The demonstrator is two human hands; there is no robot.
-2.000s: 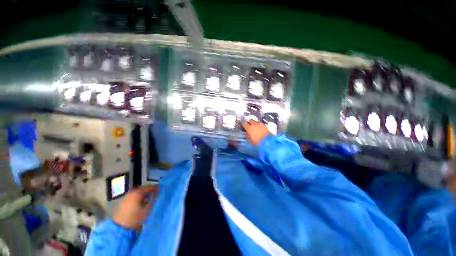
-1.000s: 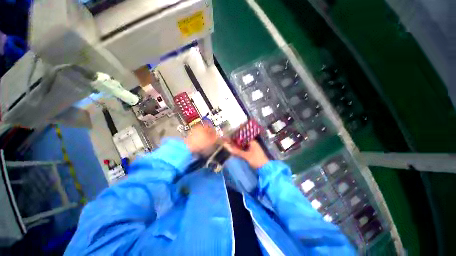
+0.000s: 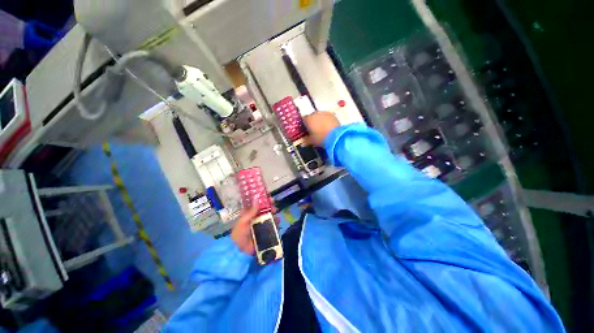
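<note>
An open flip phone [image 3: 254, 190], red keypad half up and pale-framed dark screen half down, is in my left hand [image 3: 243, 229], in front of the machine bed. A second open red flip phone [image 3: 288, 118] lies at the right fixture [image 3: 303, 104]. My right hand [image 3: 320, 127] touches its right edge near the hinge; the fingertips are partly hidden, so I cannot tell if they grip it. The left fixture [image 3: 212, 166] is a pale plate with no phone seen on it. The white driver head [image 3: 205, 91] stands between the fixtures.
The cream machine beam [image 3: 244, 39] crosses the top. Clear blister trays [image 3: 407, 97] with phones bearing white patches lie on the green line to the right. A red button [image 3: 341, 103] is on the bed's right side. A grey frame [image 3: 84, 190] stands at left.
My left hand has moved from the right fixture down and left, now with an open phone. My right hand has moved up to the right fixture. The view has shifted.
</note>
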